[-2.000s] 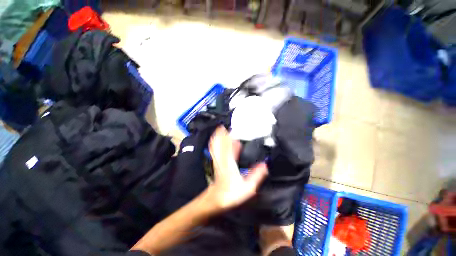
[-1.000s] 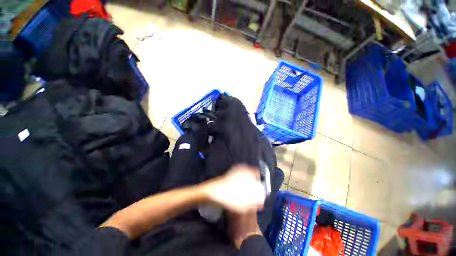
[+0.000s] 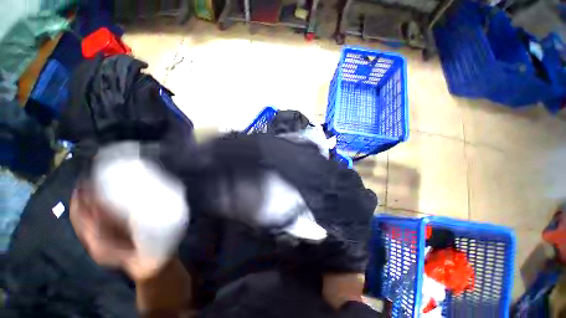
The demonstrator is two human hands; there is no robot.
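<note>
A black garment [image 3: 316, 180] with grey-white patches [image 3: 285, 205] is spread across my lap. My left hand [image 3: 102, 227] is at the left, strongly blurred, and grips a blurred white part of the cloth [image 3: 146, 195]. My right hand shows only at the wrist [image 3: 343, 289], at the lower right of the garment; its fingers are hidden by the black cloth. A black garment pile [image 3: 37, 242] with a small white label [image 3: 58, 209] lies at the left, behind my left hand. A blue work basket [image 3: 262, 120] is mostly covered by black cloth.
A taller blue crate [image 3: 366, 133] stands on the tiled floor beyond the garment. A side crate [image 3: 490, 223] at lower right holds orange-red bundles [image 3: 450, 270]. More black cloth [image 3: 115, 93] and a red object [image 3: 102, 43] are at upper left. Blue crates [image 3: 478, 62] stand at upper right.
My left hand has moved left from the middle of my lap, with white cloth at it. The black garment is now spread wider across my lap. The view has shifted.
</note>
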